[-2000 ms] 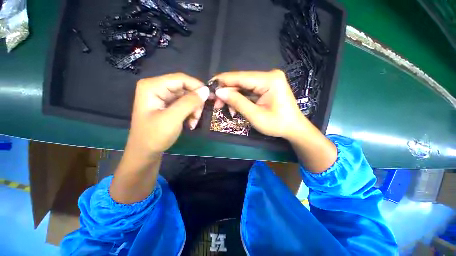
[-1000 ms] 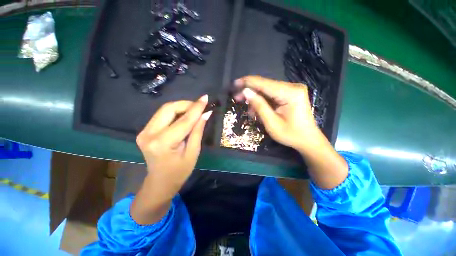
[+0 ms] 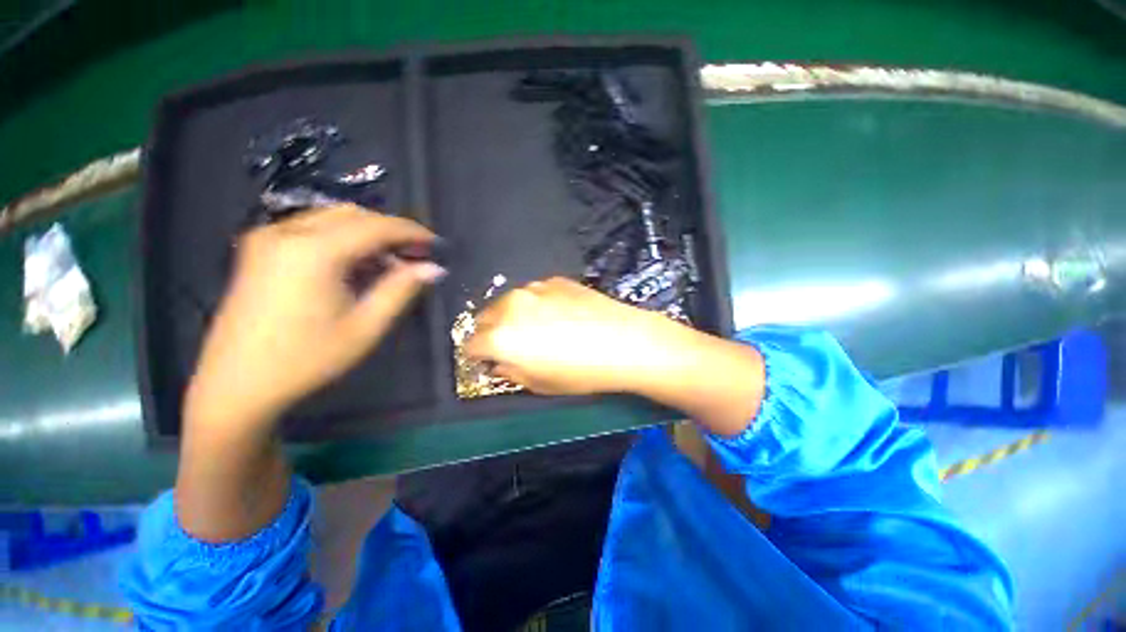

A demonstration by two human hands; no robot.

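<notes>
The divided black parts tray (image 3: 426,161) lies in front of me. My left hand (image 3: 309,303) is blurred over its left half, thumb and forefinger close together near the divider. Something dark may be between them, but I cannot tell. My right hand (image 3: 562,340) is low over the patch of tiny gold metal pins (image 3: 488,385) at the near edge of the right half. Its fingertips point down and are hidden. Glossy black housings (image 3: 309,148) lie heaped in the left half, partly hidden by my left hand. More black housings (image 3: 624,185) lie along the right side.
A small clear plastic bag (image 3: 56,286) with pale contents lies on the green bench (image 3: 864,235) left of the tray. A shiny clear scrap (image 3: 1064,274) is at the far right. Blue stools (image 3: 1062,377) and yellow-marked floor show beyond the bench edge.
The view has shifted, and the tray sits further left. My hands have moved apart from the fingertip-to-fingertip pose. My right hand has come down onto the pins; my left is over the left half.
</notes>
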